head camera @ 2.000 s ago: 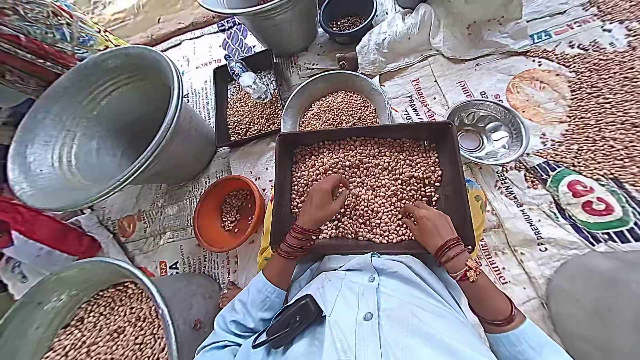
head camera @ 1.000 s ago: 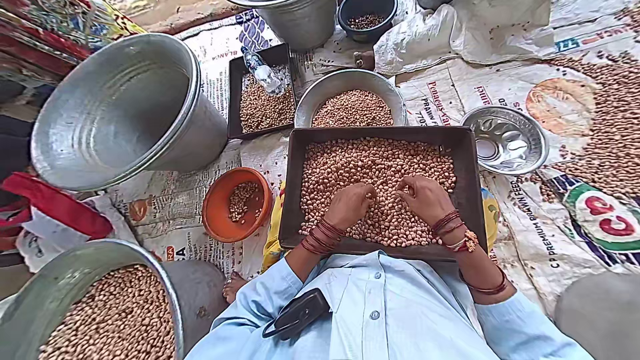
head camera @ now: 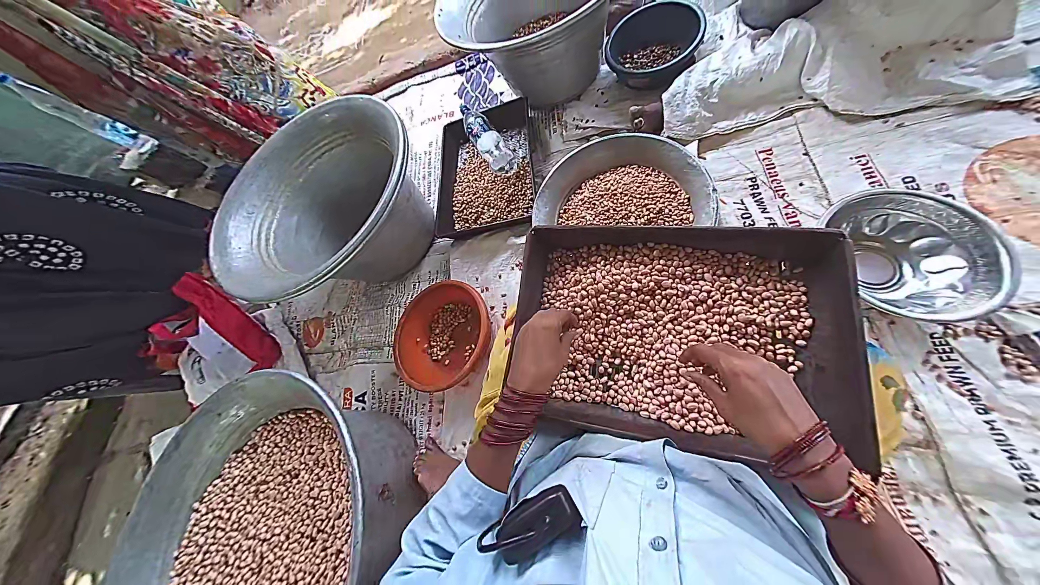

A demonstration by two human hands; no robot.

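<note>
A dark rectangular tray [head camera: 837, 349] rests on my lap, holding a layer of pinkish-brown nuts or beans [head camera: 650, 325]. At the tray's left side, my left hand [head camera: 543, 348] has its fingers bent over the nuts; whether any are between the fingertips cannot be told. Over the lower right of the layer, my right hand [head camera: 751, 386] touches the nuts with curled, slightly parted fingers. An orange bowl [head camera: 406, 357] with a few nuts stands left of the tray. Behind the tray is a metal basin [head camera: 552, 183] heaped with similar nuts.
A large aluminium pot [head camera: 325, 203] tilts at left, near dark patterned cloth [head camera: 97, 301]. Another pot [head camera: 390, 463] full of nuts is at lower left. A small tray [head camera: 445, 187] holds nuts and a plastic bottle [head camera: 491, 146]. A shiny steel bowl [head camera: 983, 284] lies right, on printed sacks [head camera: 975, 455].
My hands have moved apart over the tray, the left toward its left side and the right toward its lower right. The view has shifted, and dark patterned cloth now shows at left.
</note>
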